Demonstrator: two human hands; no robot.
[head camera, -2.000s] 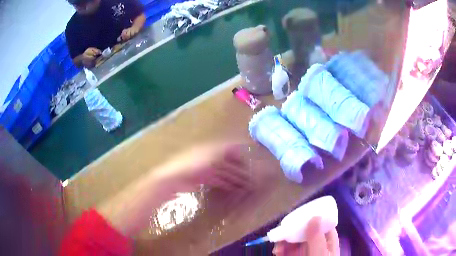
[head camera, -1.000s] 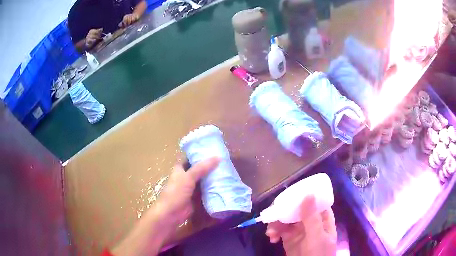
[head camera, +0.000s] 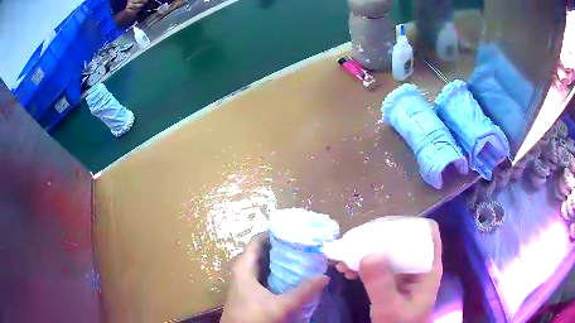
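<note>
My left hand (head camera: 258, 296) grips a light-blue hollow piece (head camera: 295, 262) upright near the bench's front edge, its pale ruffled rim up. My right hand (head camera: 397, 290) holds a white squeeze bottle (head camera: 400, 243) on its side, nozzle end pointing left. The nozzle meets the piece just under the ruffled rim; its very tip is hard to make out. Two more light-blue pieces, one (head camera: 425, 135) beside the other (head camera: 473, 129), lie on the bench at the right.
Brown bench (head camera: 252, 120) with glue spots and glare. At the back stand a grey jar (head camera: 372, 44) and spare bottle (head camera: 402, 57), beside a pink-black tube (head camera: 357, 71). Green conveyor (head camera: 183, 76) carries a blue piece (head camera: 110, 110). Tray (head camera: 523, 252) with rings (head camera: 488, 216) at right; dark panel at left.
My left hand has lifted the blue piece off the bench and brought it upright toward me. The bottle's nozzle has come against it below the rim. The camera view has shifted.
</note>
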